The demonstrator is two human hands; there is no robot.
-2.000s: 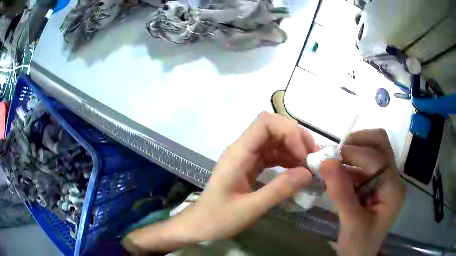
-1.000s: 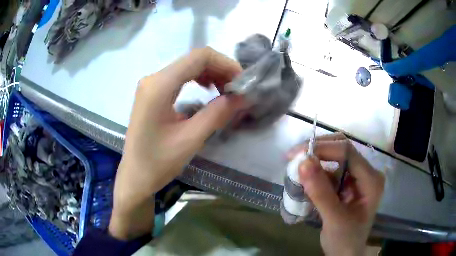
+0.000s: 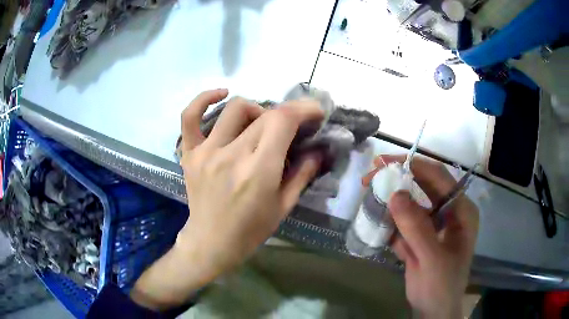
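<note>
My left hand (image 3: 240, 162) is closed around a crumpled grey fabric piece (image 3: 340, 140) just above the front edge of the white table. My palm and fingers hide part of the cloth. My right hand (image 3: 430, 215) holds a small white bottle (image 3: 377, 215) with a thin white tip pointing up. Slim silver tweezers (image 3: 458, 187) also stick out between the fingers of my right hand.
Grey pieces (image 3: 84, 28) are heaped at the table's back left. A blue basket (image 3: 109, 230) of grey pieces stands below the left edge. At right are a phone (image 3: 515, 137), black snips (image 3: 544, 202), a blue-grey disc (image 3: 445, 76) and the machine's blue guard (image 3: 511, 38).
My left hand took up a grey piece and now holds it lower, nearer the table edge. The bottle came into clear view, upright in my right hand. The view shifted, so the back-left heap shows less.
</note>
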